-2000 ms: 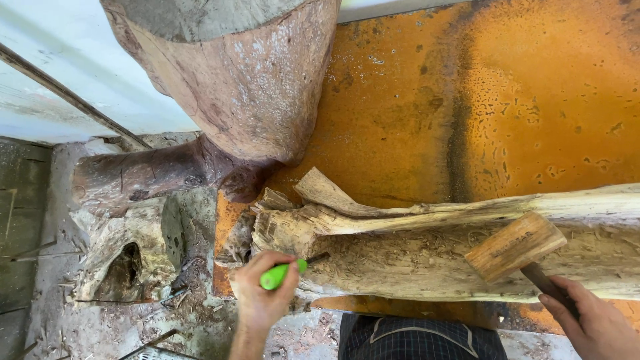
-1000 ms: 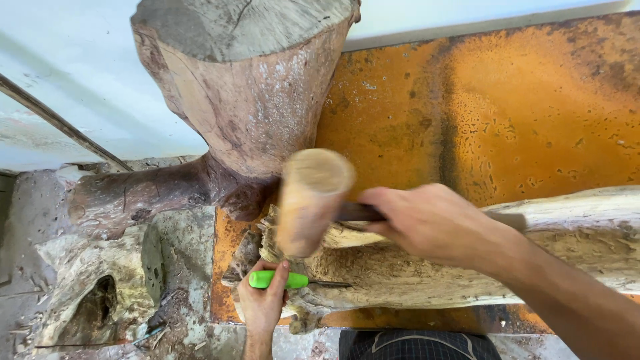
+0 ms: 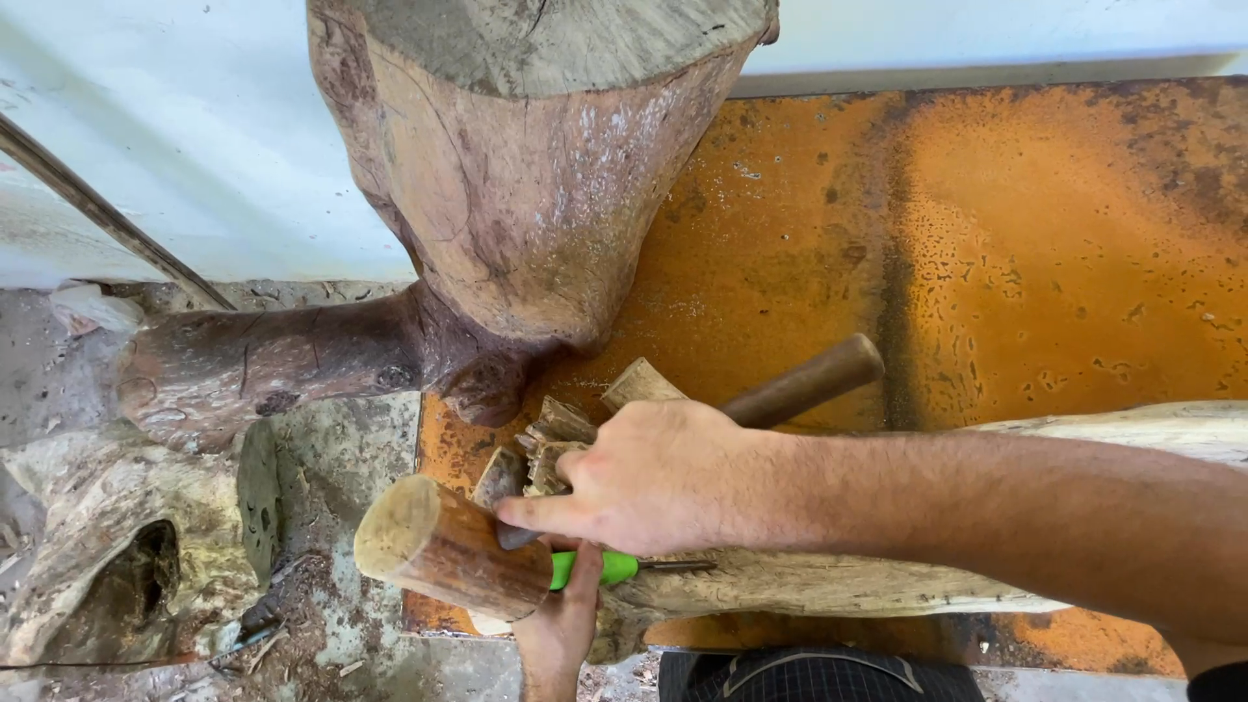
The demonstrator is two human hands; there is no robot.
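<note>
My left hand (image 3: pixel 563 624), low at centre, grips the green handle of a chisel (image 3: pixel 606 567). The chisel's metal shaft points right, along a long pale log (image 3: pixel 829 582) with rough, carved wood. My right hand (image 3: pixel 634 478) holds a wooden mallet (image 3: pixel 458 546) by its dark handle (image 3: pixel 804 380), which sticks out up and to the right behind the hand. The mallet's head is at the left, against or very close to the butt of the chisel handle. My right forearm crosses over the log and hides part of it.
A large cut tree trunk (image 3: pixel 517 185) with a side limb (image 3: pixel 273 361) stands behind, partly on the orange, worn tabletop (image 3: pixel 1063 253). A hollow stump (image 3: pixel 127 546) is on the littered floor at left. A thin pole (image 3: pixel 107 214) leans by the pale wall.
From the right side, my right hand has brought the mallet left to the chisel's handle. My left hand has kept its hold on the chisel.
</note>
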